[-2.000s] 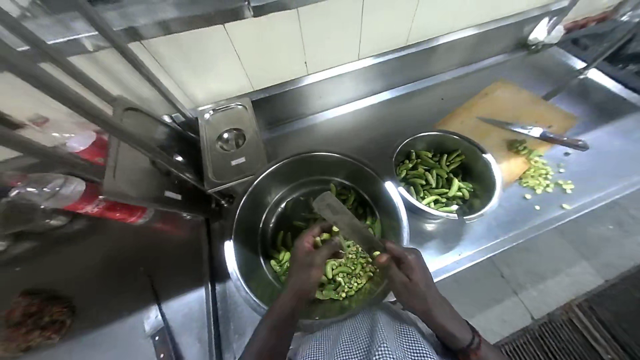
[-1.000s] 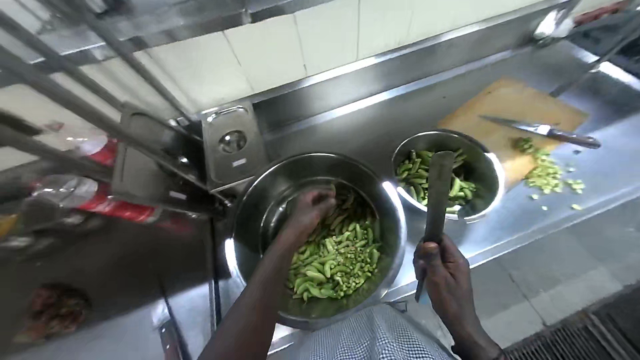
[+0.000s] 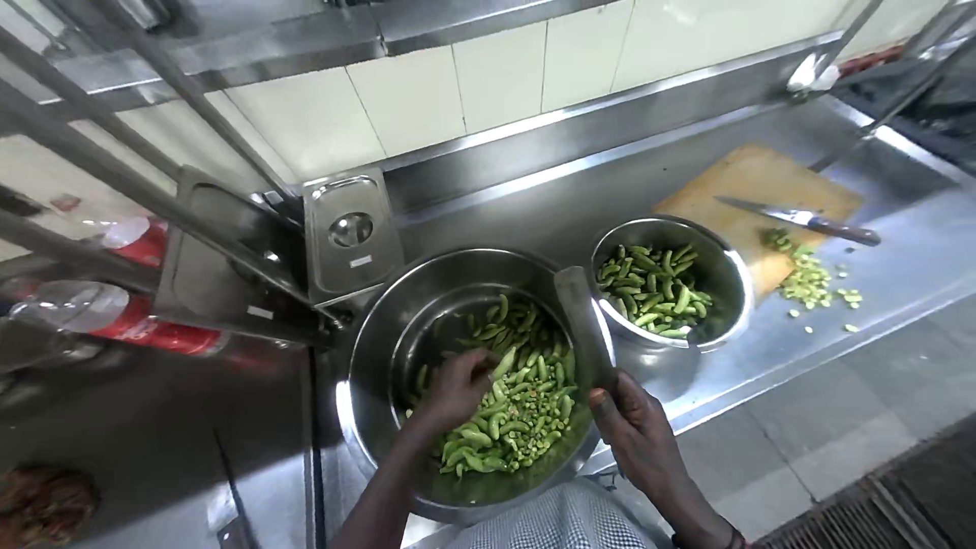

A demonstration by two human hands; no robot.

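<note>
My left hand (image 3: 461, 385) is inside the large stainless steel pot (image 3: 366, 343), its fingers at one of the green finger-shaped vegetables (image 3: 526, 366), the grip partly hidden. Small cut pieces lie among the whole ones in the pot. By the pot's right rim, my right hand (image 3: 629, 415) holds a wide flat blade (image 3: 583, 320) upward by its lower end. To the right, a smaller steel bowl (image 3: 732, 305) contains more of the green vegetables.
A wooden cutting board (image 3: 724, 183) bears a knife (image 3: 801, 217), with chopped green pieces (image 3: 808, 282) at its edge. A lidded steel container (image 3: 354, 229) stands behind the pot. Metal rack bars (image 3: 152, 191) and red-labelled bottles (image 3: 152, 324) are at left, another knife (image 3: 229, 503) lower left.
Two seconds ago both hands met at the blade over the pot; they are now apart. Since one second ago, my left hand has moved nearer me in the pot, and the blade has shifted left from before the bowl.
</note>
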